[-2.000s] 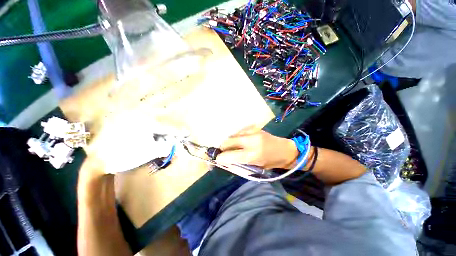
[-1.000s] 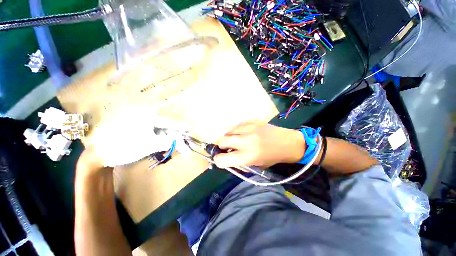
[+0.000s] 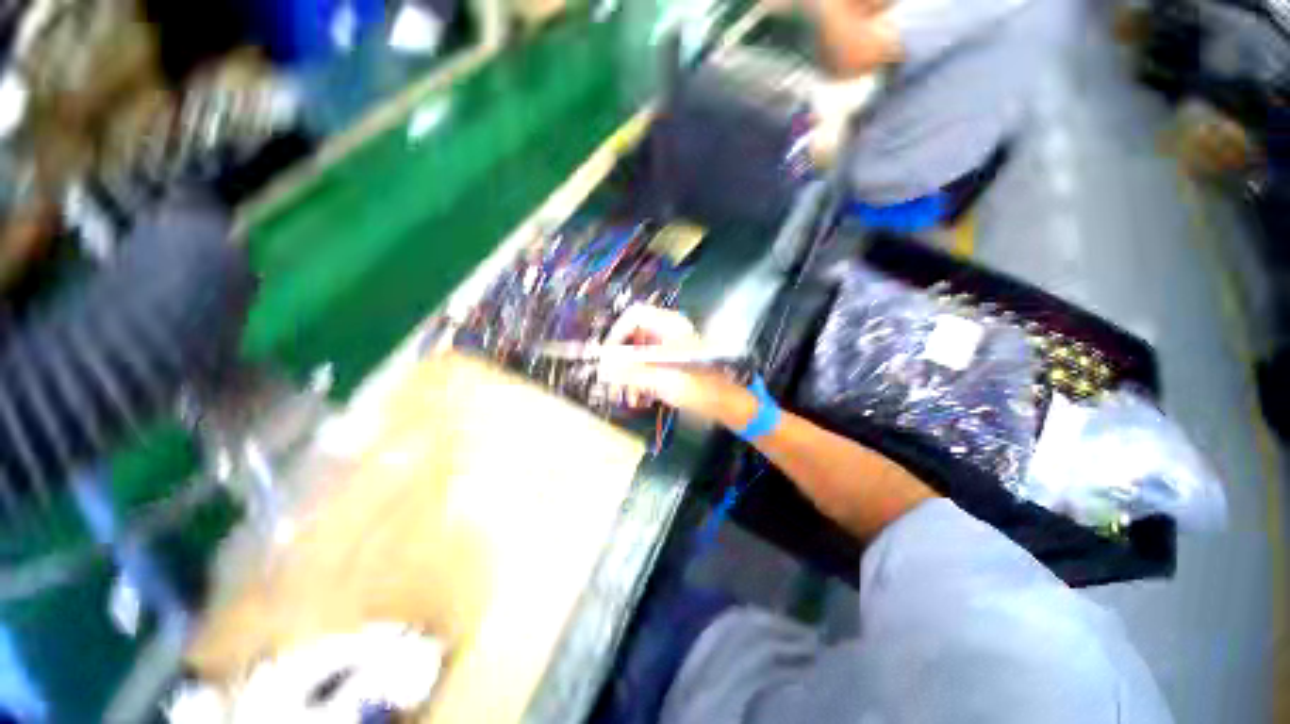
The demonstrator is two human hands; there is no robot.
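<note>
The view is blurred. My right hand (image 3: 651, 361), bare with a blue wrist band, is over the near edge of the pile of coloured lead wires (image 3: 545, 290). Its fingers are bent; blur hides whether they hold a wire. No soldering iron shows in it. My left hand (image 3: 354, 672), in a white glove, is at the bottom left over the tan board (image 3: 524, 523), partly cut off by the lower edge. A small dark shape shows at the glove, too blurred to tell whether it is gripped.
A thick ribbed black hose (image 3: 128, 325) is at the left. The green belt (image 3: 410, 212) runs behind the board. A black bin (image 3: 1111, 559) with a clear bag of wired parts (image 3: 905, 375) is at the right. Another person's grey clothing (image 3: 948, 106) shows beyond a dark box (image 3: 729, 142).
The view has swung to the right. My right hand has left the work spot on the board, without the soldering iron visible, and is now at the wire pile. My left hand appears lower left.
</note>
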